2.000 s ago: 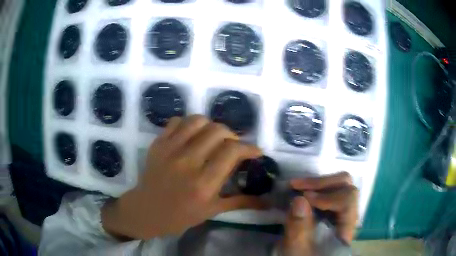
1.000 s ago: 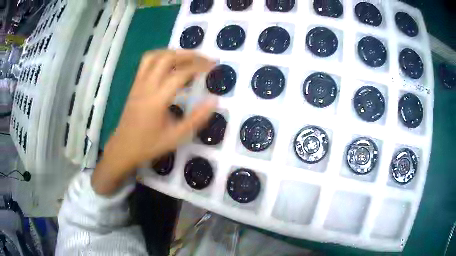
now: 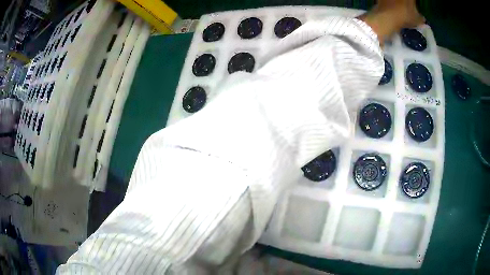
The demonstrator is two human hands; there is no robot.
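Note:
My left arm in a white striped sleeve crosses the foam tray from lower left to upper right. My left hand point(image 3: 396, 20) is at the tray's far right edge, cut off by the top of the picture, its fingertips not clearly seen. The white foam tray point(image 3: 345, 194) lies on the green mat with round black parts in its pockets, such as one round black part point(image 3: 374, 120). Two near parts at the right look more silvery point(image 3: 369, 172). Three near pockets at the right are empty. The sleeve hides the tray's middle. My right hand is not in view.
Stacked trays point(image 3: 59, 102) with black parts stand at the left. A yellow post point(image 3: 153, 15) is at the top left. A loose disc point(image 3: 461, 86) lies right of the tray, and a clear air hose point(image 3: 480, 247) runs down the right edge.
My left hand has moved from the tray's left side to its far right edge, and the sleeve now covers the middle. My right hand, seen two seconds ago, is out of view.

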